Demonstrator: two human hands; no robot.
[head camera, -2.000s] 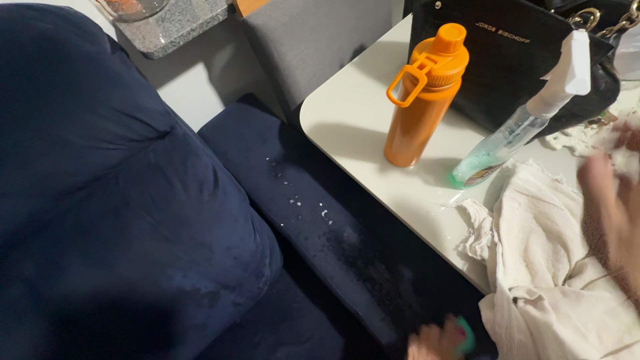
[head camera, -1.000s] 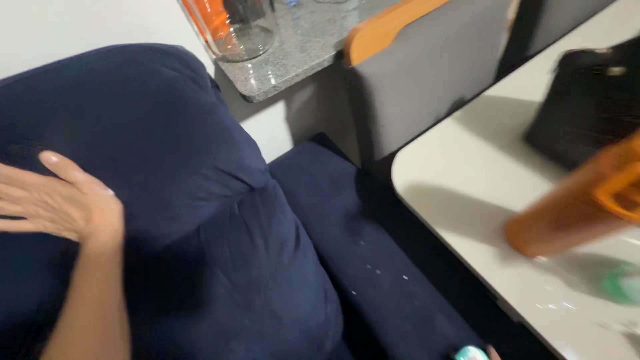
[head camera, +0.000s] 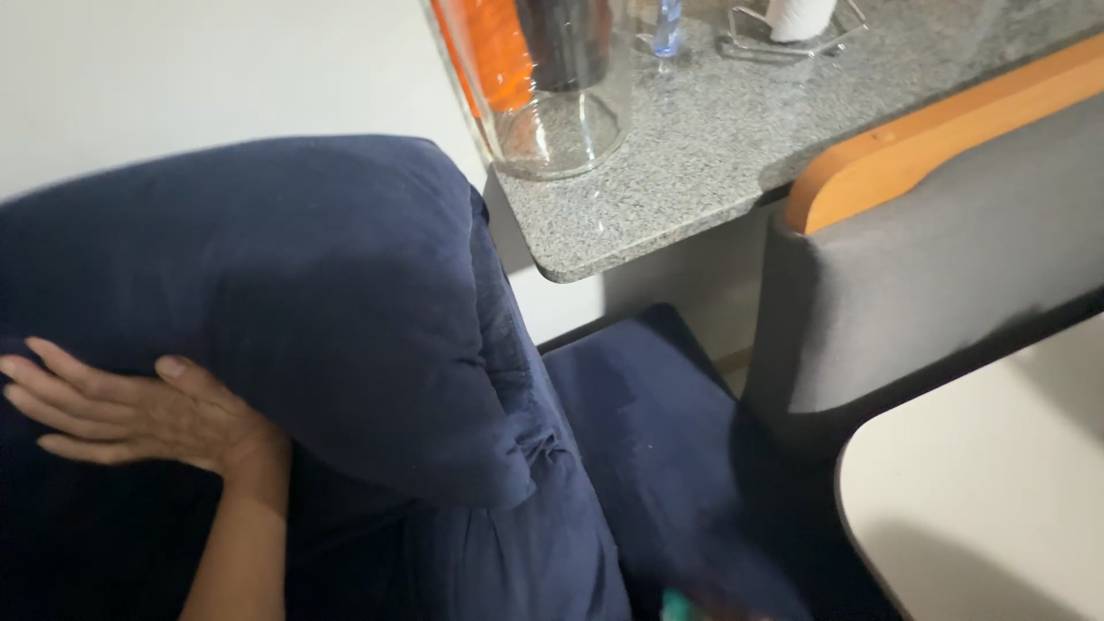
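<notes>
My left hand (head camera: 159, 414) lies with spread fingers on the dark blue back cushion (head camera: 345, 259) of an upholstered sofa, holding nothing. At the bottom edge, low over the sofa's armrest (head camera: 655, 440), a small green thing (head camera: 677, 605) shows beside a dim, blurred bit of my right hand (head camera: 733, 614). Most of that hand is out of view, so its grip is hard to make out. A tiny light speck sits on the armrest, which has darker patches on its fabric.
A grey granite counter (head camera: 690, 155) with a clear glass vessel (head camera: 561, 142) juts out behind the sofa. To the right stand a grey upholstered chair with a wooden top rail (head camera: 940, 147) and a white table (head camera: 975, 483) with a rounded corner.
The view has swung left and up, so the bottle and bag are out of frame. My left hand, raised before the sofa a second ago, now rests on the back cushion.
</notes>
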